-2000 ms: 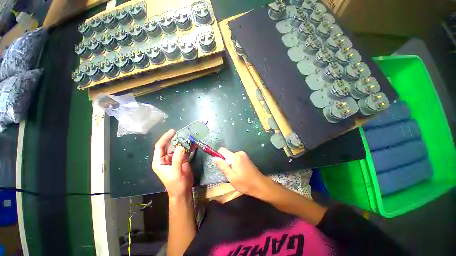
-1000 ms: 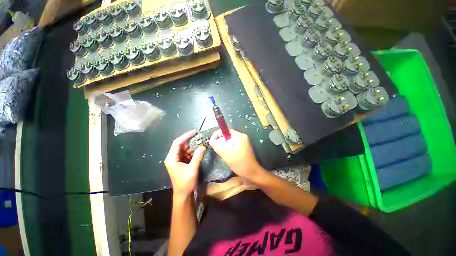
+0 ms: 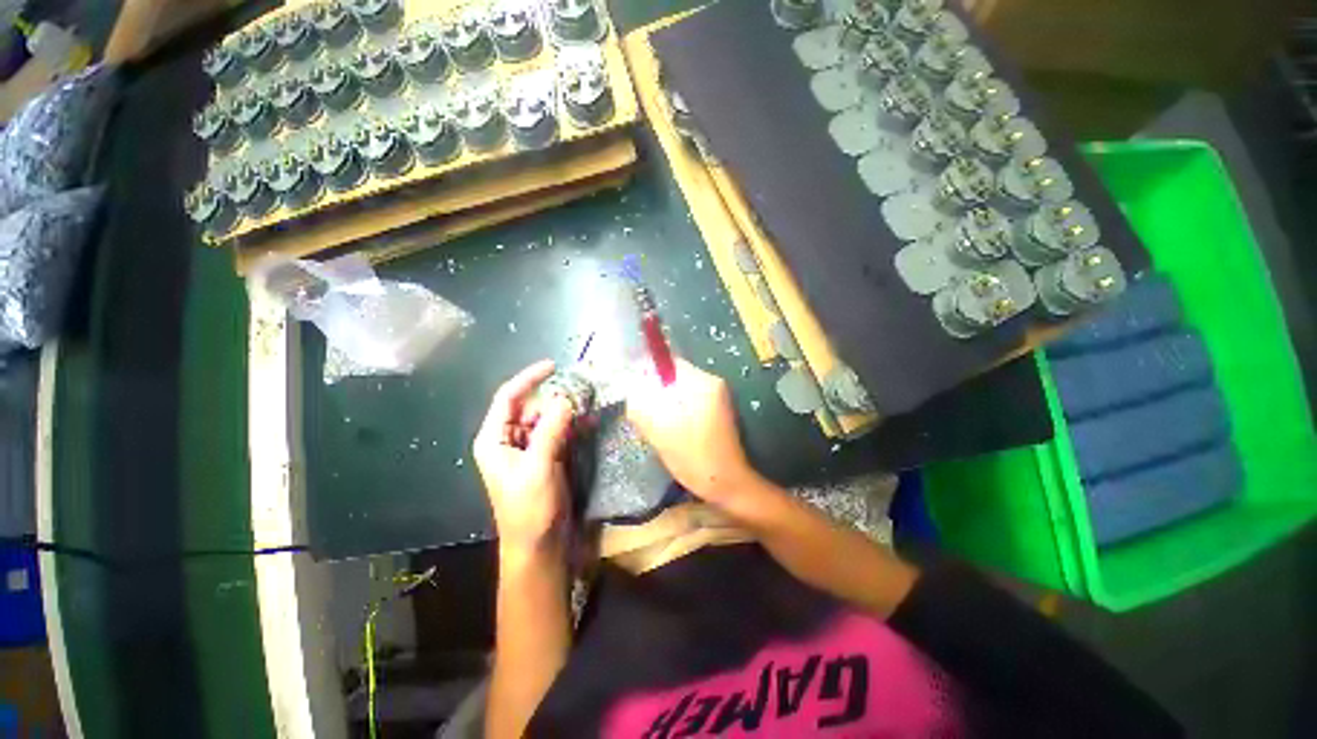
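My left hand (image 3: 529, 451) holds a small round grey unit (image 3: 566, 390) near the bench's front edge; the fingers cover part of it. My right hand (image 3: 685, 422) is just to its right and grips a red-handled tool (image 3: 657, 348), its blue tip pointing up and away from the unit. The right fingertips are close to the unit; whether they touch it or hold a small part cannot be told. A thin dark shaft (image 3: 587, 347) shows just beyond the unit.
A crumpled clear bag (image 3: 379, 321) lies at left. Rows of round units stand on a tan board (image 3: 433, 197) at back left and a dark-topped board (image 3: 809, 246) at right. Tiny bits are scattered on the bench (image 3: 419, 462). A green crate (image 3: 1245, 477) holds blue-grey blocks at right.
The red tool has come away from the unit and now points up in my right hand. Both hands moved slightly right, and the unit turned so its flat plate no longer shows beyond it.
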